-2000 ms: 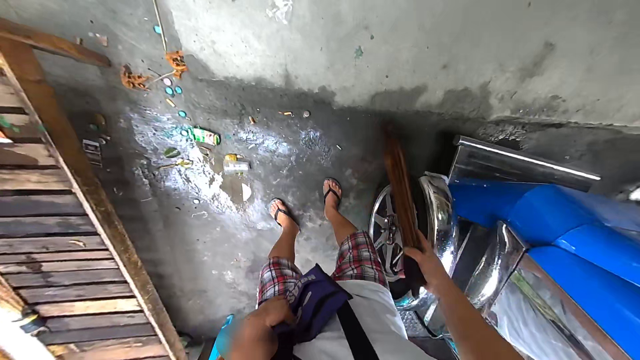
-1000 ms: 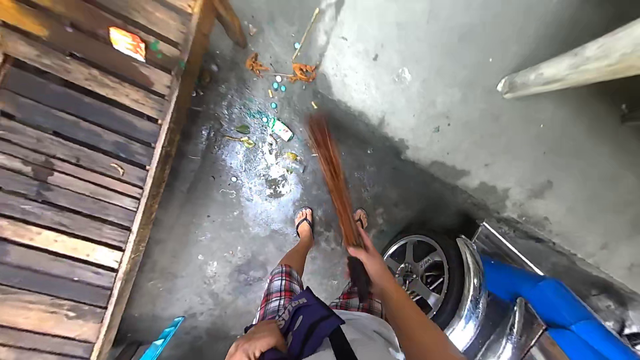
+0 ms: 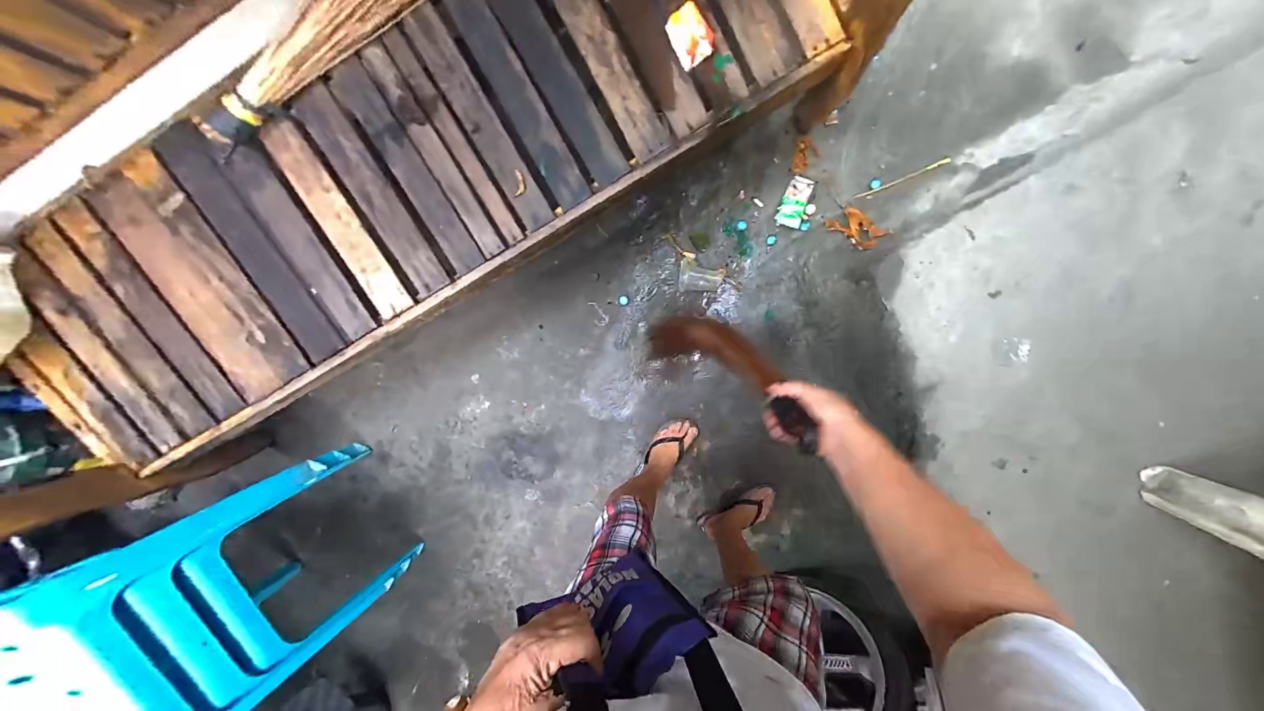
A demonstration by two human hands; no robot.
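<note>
My right hand (image 3: 815, 415) grips the dark handle of a reddish-brown stick broom (image 3: 726, 351), whose bristles are bent and blurred over the wet concrete floor. Just beyond the bristles lies a clear plastic cup (image 3: 700, 276). Further up are a green and white packet (image 3: 794, 202), small blue bits and a brown dried scrap (image 3: 858, 228). At my waist, my left hand (image 3: 548, 657) is closed against a purple bag (image 3: 632, 617) with black straps; what its fingers hold is partly hidden.
A slatted wooden bench (image 3: 395, 188) runs along the upper left, with another broom (image 3: 296, 59) lying on it. A blue plastic chair (image 3: 188, 592) stands at lower left. A wheel (image 3: 849, 642) is beside my right leg, and a pale pole (image 3: 1200, 504) is at the right.
The view has swung left, showing more of the bench and the blue chair. My right hand has moved the broom away from the wheel, and its bristles now bend to the left.
</note>
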